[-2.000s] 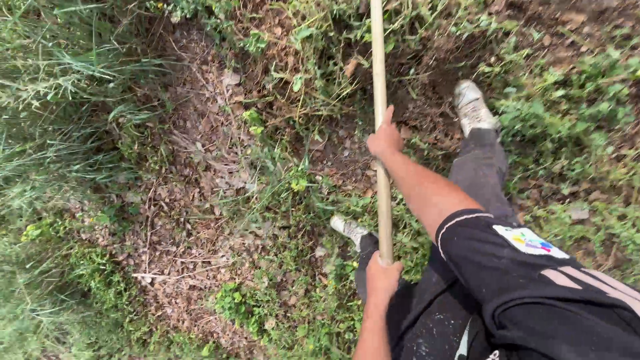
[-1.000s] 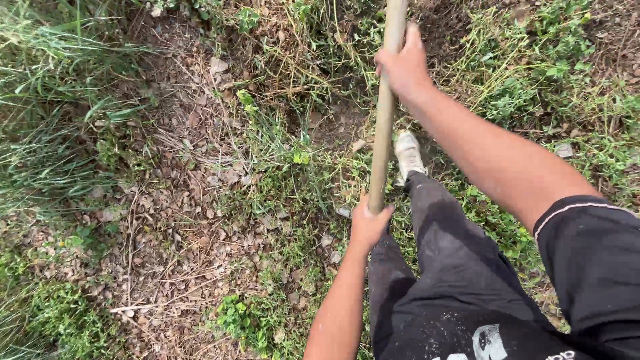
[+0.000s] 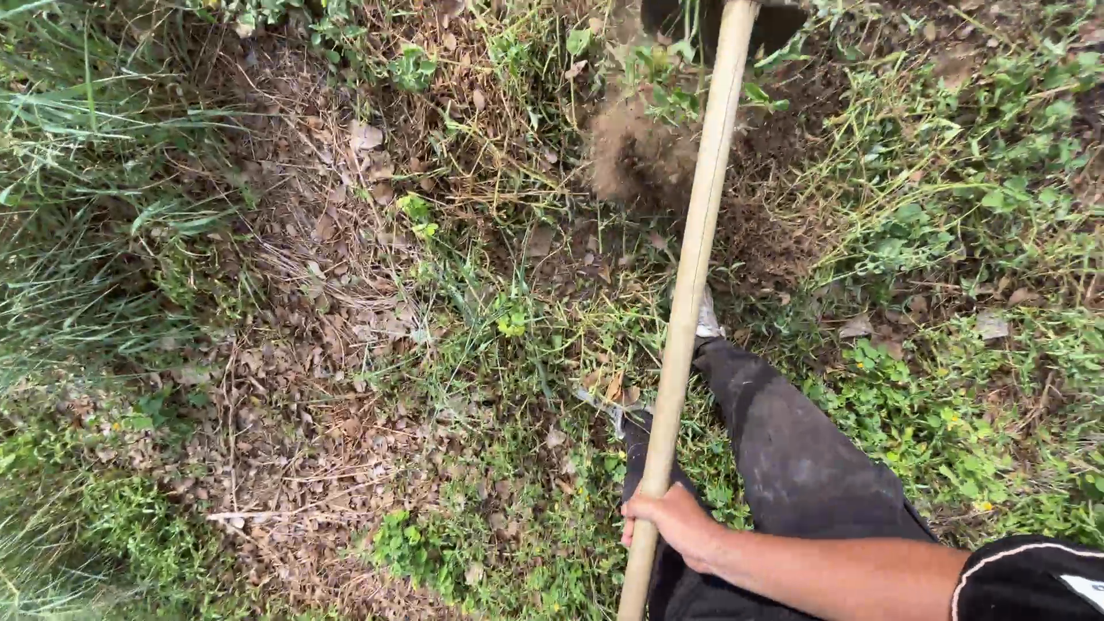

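Observation:
A hoe with a long pale wooden handle (image 3: 694,285) runs from top centre down to the bottom edge. Its dark metal blade (image 3: 776,26) is partly cut off by the top of the view, amid weeds and loose soil. My right hand (image 3: 677,522) is closed round the lower part of the handle, with the forearm coming in from the lower right. My left hand is out of view. Brown dirt (image 3: 642,159) is scattered in a blur just below the blade, beside uprooted green weeds (image 3: 673,82).
My feet in pale shoes (image 3: 707,317) stand either side of the handle, close below the disturbed soil. Tall grass (image 3: 78,216) grows along the left. A strip of dry leaves and twigs (image 3: 319,414) lies beside it, and low leafy weeds (image 3: 914,414) cover the right.
My right hand has moved from high on the handle to low on it. My left hand has left the view. The blade and flying dirt now show at the top.

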